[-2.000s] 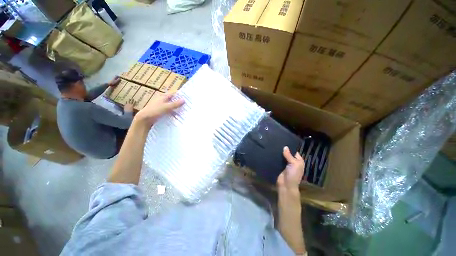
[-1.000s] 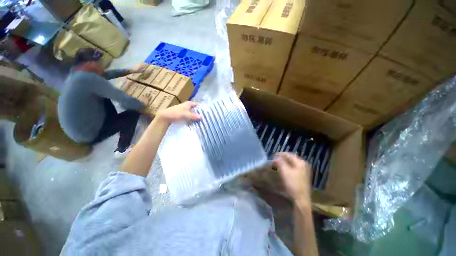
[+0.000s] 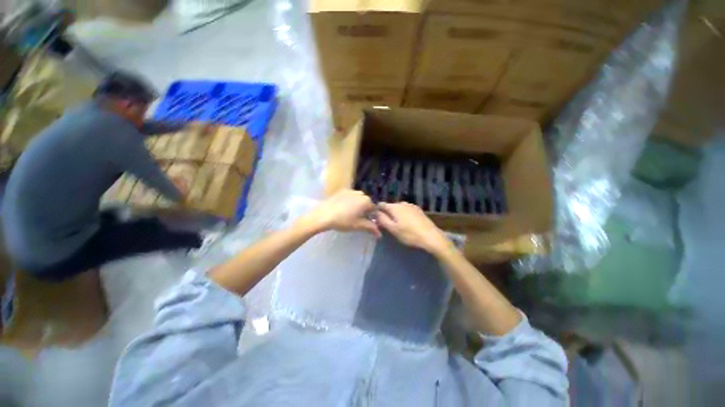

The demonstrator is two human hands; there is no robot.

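Both my hands are close together at the upper edge of a blurred air-column bag hanging in front of my body. The left part of the bag is whitish. Its right part is a darker grey, where a solar panel shows through. My left hand and my right hand pinch the top edge with fingers nearly touching. The fingertips are partly hidden and blurred. Just beyond them stands the open carton with a row of dark panel edges inside.
Stacked cartons stand behind the open carton. Crumpled clear stretch wrap hangs at the right, near green bundles. At the left, a person crouches and handles small cartons by a blue pallet.
The panel has gone from bare in my right hand into the bag. Both hands have come together at the bag's top edge, and the bag hangs lower. The view has turned.
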